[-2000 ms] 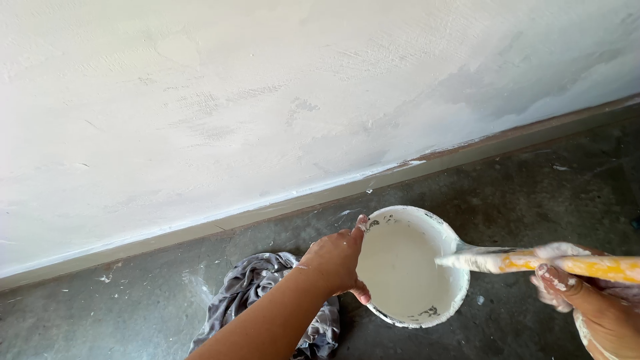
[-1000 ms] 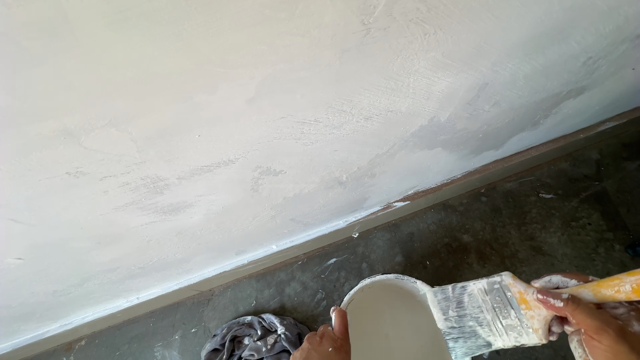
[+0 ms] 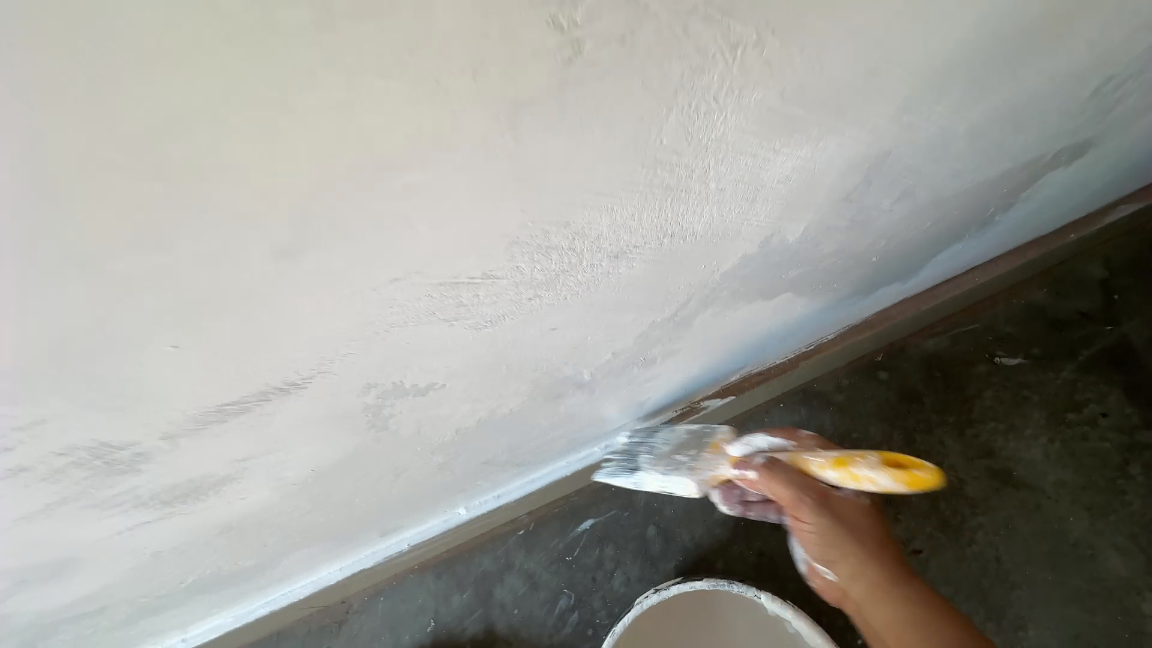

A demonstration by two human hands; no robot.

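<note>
My right hand (image 3: 801, 504), smeared with white paint, grips a wide paintbrush (image 3: 666, 459) near its metal ferrule, the yellow handle pointing right. The paint-coated bristles are at the bottom edge of the wall (image 3: 450, 225), by the top of the skirting; whether they touch it I cannot tell. Below the hand, a white bucket (image 3: 661, 591) with pale paint is cut off by the bottom edge of the view. My left hand is out of view.
A narrow skirting (image 3: 783, 385) runs diagonally along the foot of the wall, brownish along its upper edge at the right. The dark concrete floor (image 3: 1017, 405) bears white paint spots. Grey patches and rough texture mark the wall.
The brush in my right hand has moved from the bucket to the wall's foot. My left hand, earlier at the bucket's rim, and the crumpled cloth have left the view.
</note>
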